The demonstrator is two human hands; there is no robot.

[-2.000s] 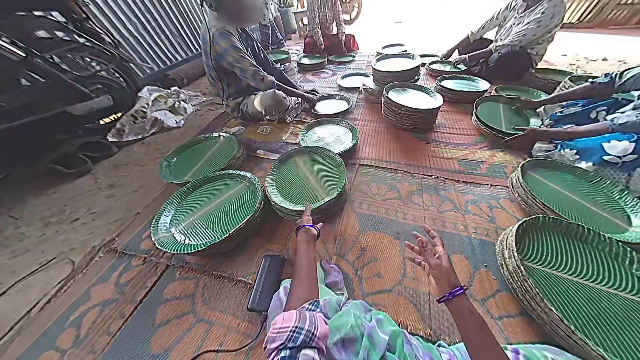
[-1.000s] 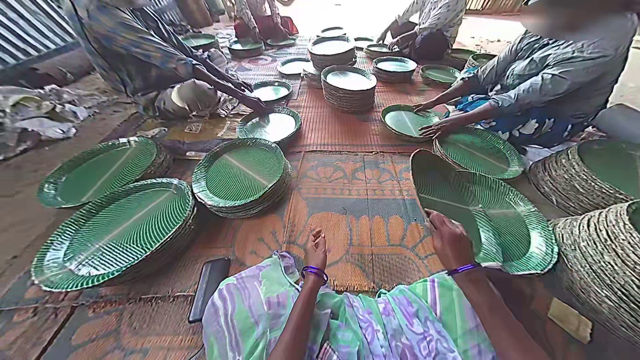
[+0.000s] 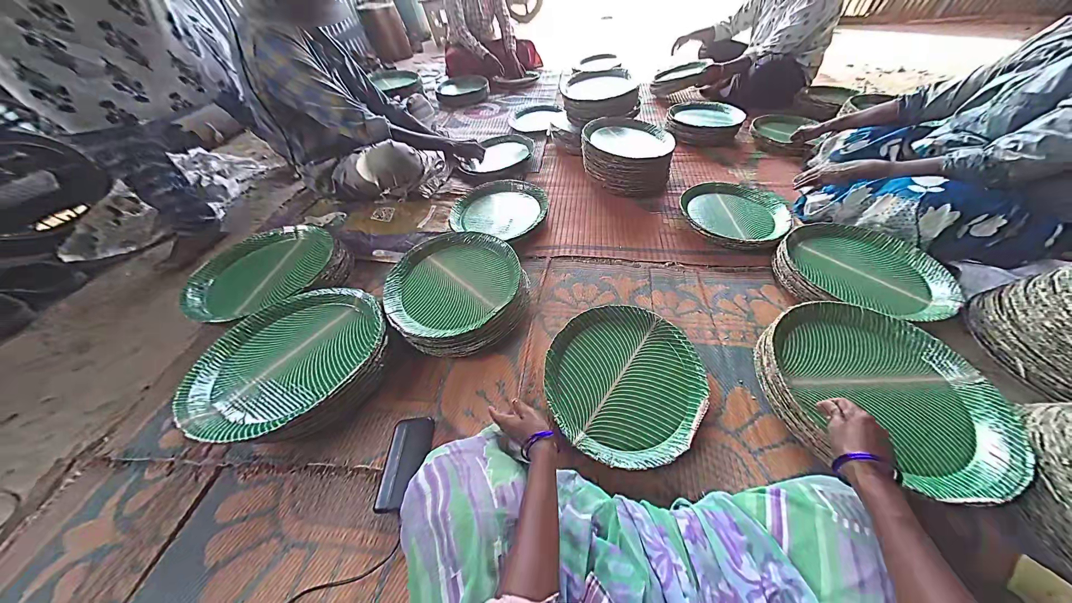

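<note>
A round green leaf-patterned plate lies on the patterned mat just in front of my lap. My left hand is beside its lower left edge, fingers apart, holding nothing. Over the near left part of a stack of green leaf-patterned plates on the right is my right hand; its fingers are bent, and whether they grip the top plate cannot be told. Purple bangles circle both wrists. Left of the single plate stand more stacks, the nearest being a round one and a wide one.
A black power bank with a cable lies left of my lap. Another stack stands behind the right one, with tall plate stacks at the far right. Several people sit around the woven mat, among further stacks.
A plate that my right hand held tilted over the right stack one second ago is gone from there. A single plate now lies on the mat before me. The view has swung left.
</note>
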